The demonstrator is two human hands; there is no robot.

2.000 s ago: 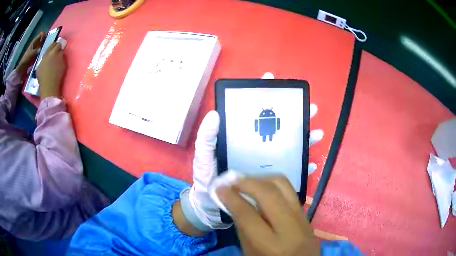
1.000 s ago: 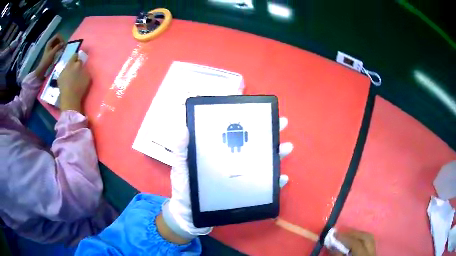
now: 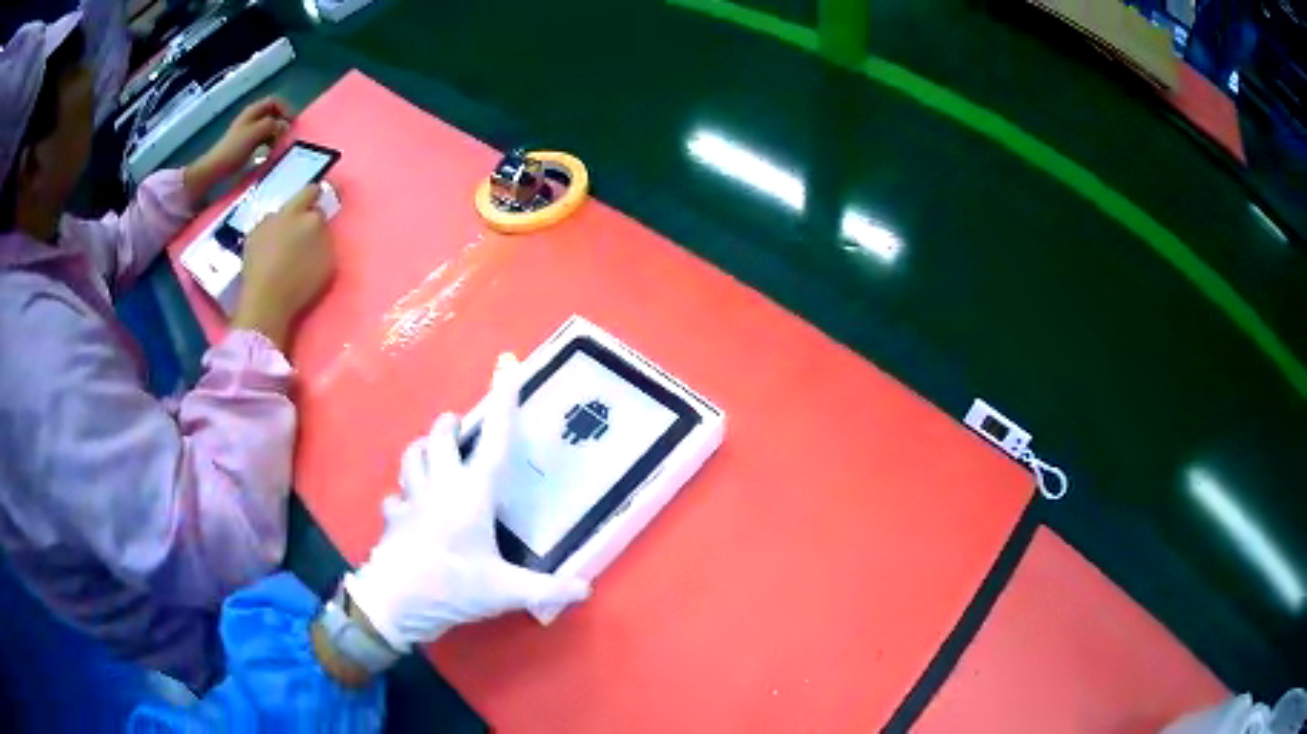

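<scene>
The e-reader (image 3: 588, 437), black-framed with an Android robot on its pale screen, lies tilted over the white box (image 3: 652, 495), whose rim shows along its top and right sides. My left hand (image 3: 459, 531), in a white glove, grips the e-reader at its left side. The thumb is at the box's near corner and a finger reaches the upper left edge. The fingertips partly cover the e-reader's left edge. My right hand is not in view.
A yellow-orange tape roll (image 3: 532, 192) and a small white meter (image 3: 998, 427) with a looped cord lie along the red mat's (image 3: 803, 574) far edge. A co-worker in pink (image 3: 144, 416) handles another device at left. A whitish object (image 3: 1236, 716) is cut off at bottom right.
My left hand has brought the e-reader down and left onto the white box. My right hand, earlier wiping the screen, then low at the right with the white wipe, has left the picture.
</scene>
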